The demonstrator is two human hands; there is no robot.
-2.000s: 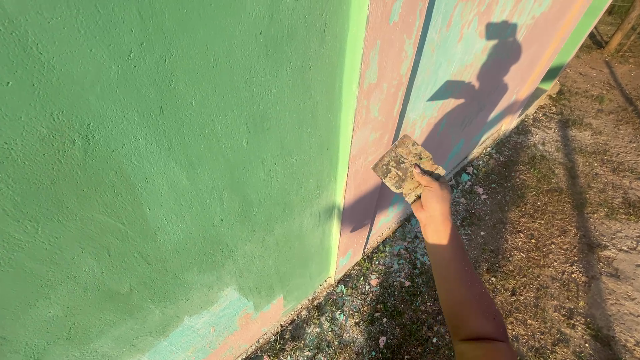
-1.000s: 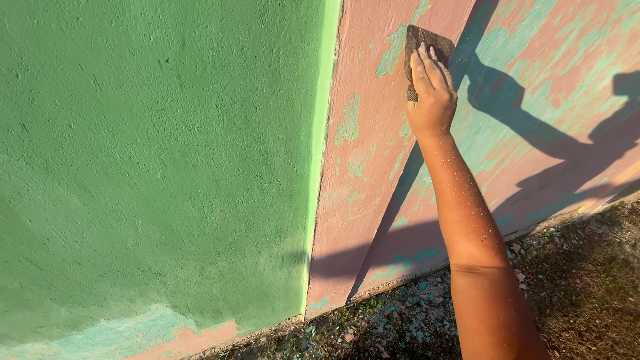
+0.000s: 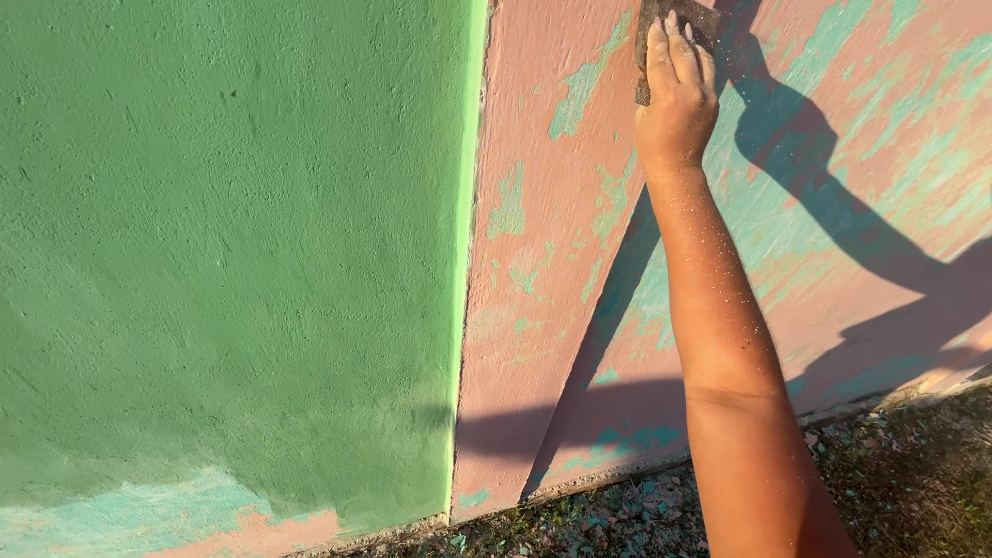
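Note:
My right hand [image 3: 678, 97] is at the top, right of centre, palm toward the wall, with its fingers spread over a flat, dark, worn scraping tool [image 3: 704, 23]. The tool lies against the pink wall strip [image 3: 542, 256] near its right edge, partly cut off by the frame. A small ridged part of it shows beside the thumb side of the hand. Patches of turquoise show through the pink paint. Pale specks dot my forearm. My left hand is out of view.
Left of the strip stands a green-painted wall [image 3: 232, 232] with a bright green edge [image 3: 467, 232]. A recessed pink and turquoise wall panel [image 3: 775, 287] lies to the right, crossed by shadows. Paint flakes litter the ground [image 3: 635, 511] along the wall's foot.
Two seconds ago my right hand held the tool out lower, away from the wall; a second ago it was up on the pink strip, where it remains. The view has turned and come closer.

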